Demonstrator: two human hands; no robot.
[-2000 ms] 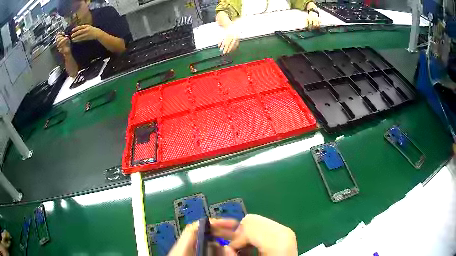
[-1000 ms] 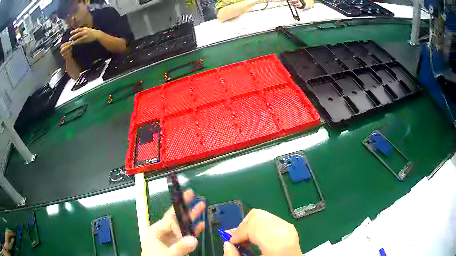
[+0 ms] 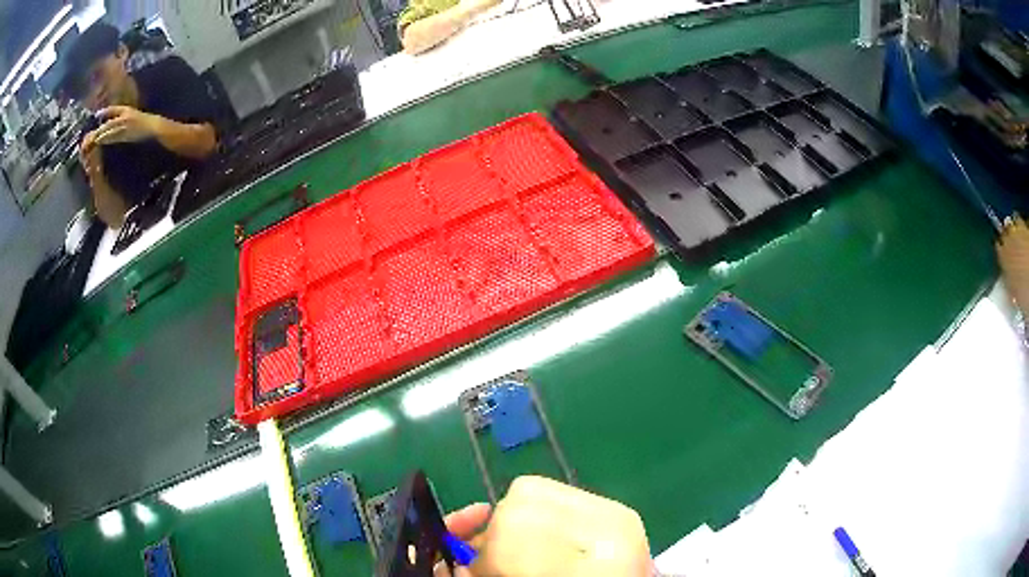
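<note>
A dark phone middle frame (image 3: 413, 530) is held steeply tilted, nearly edge-on, at the bottom centre. Fingertips of my left hand (image 3: 466, 522) show at its right side; the rest of that hand is hidden or cut off by the lower edge. My right hand (image 3: 570, 530) is closed on a marker pen, whose blue end (image 3: 458, 549) is close to the frame; contact cannot be told. Grey frames with blue patches lie on the green belt: one just left of my hands (image 3: 331, 509), one beyond my right hand (image 3: 513, 417), one further right (image 3: 754, 338).
A red tray (image 3: 440, 242) with one dark frame in its near-left pocket lies ahead, a black tray (image 3: 733, 147) beside it. A yellow-white strip (image 3: 284, 496) runs towards me. A spare pen (image 3: 854, 552) lies on white sheets (image 3: 937, 451). A person sits opposite; another's hand shows at right.
The belt frames have shifted left in view. My hands have come together; the held frame has moved down beside the pen's blue end. The spare pen shows more fully.
</note>
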